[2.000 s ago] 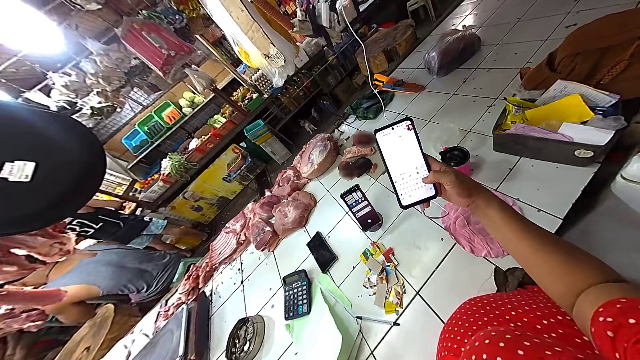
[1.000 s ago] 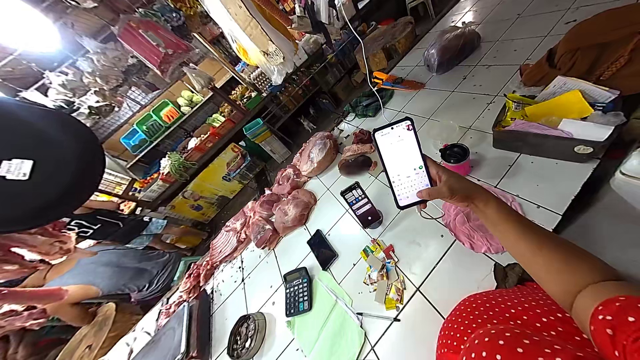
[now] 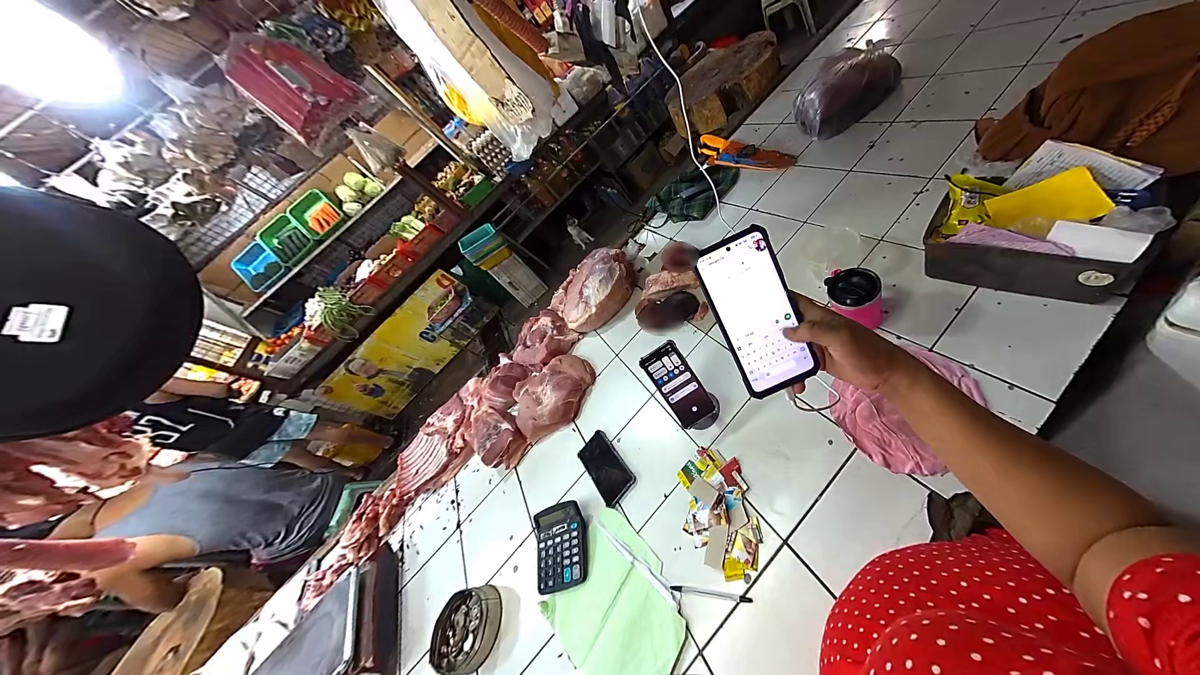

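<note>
My right hand [image 3: 848,347] grips a lit smartphone [image 3: 757,314] in a dark case, its thumb over the on-screen keyboard. A white cable [image 3: 689,127] runs down behind it, with a loop below the hand. A second lit phone [image 3: 677,382] lies on the white tiles, and a dark-screened phone [image 3: 607,467] nearer. Close by are a calculator [image 3: 561,547], a light green sheet [image 3: 619,600], a pen [image 3: 711,594] and a pile of small packets and card pieces [image 3: 722,516]. My left hand is out of view.
Raw meat cuts [image 3: 553,394] line the counter's far edge. At right are a pink lidded mug [image 3: 855,296], pink cloth [image 3: 900,412] and a box of papers [image 3: 1022,267]. A round tin [image 3: 466,630] is at bottom. A person in grey [image 3: 234,511] is beyond the meat; vegetable shelves [image 3: 347,244] stand behind.
The green sheet, partly raised and folded earlier, now lies flatter and spread out beside the calculator. My right hand has kept its hold on the phone.
</note>
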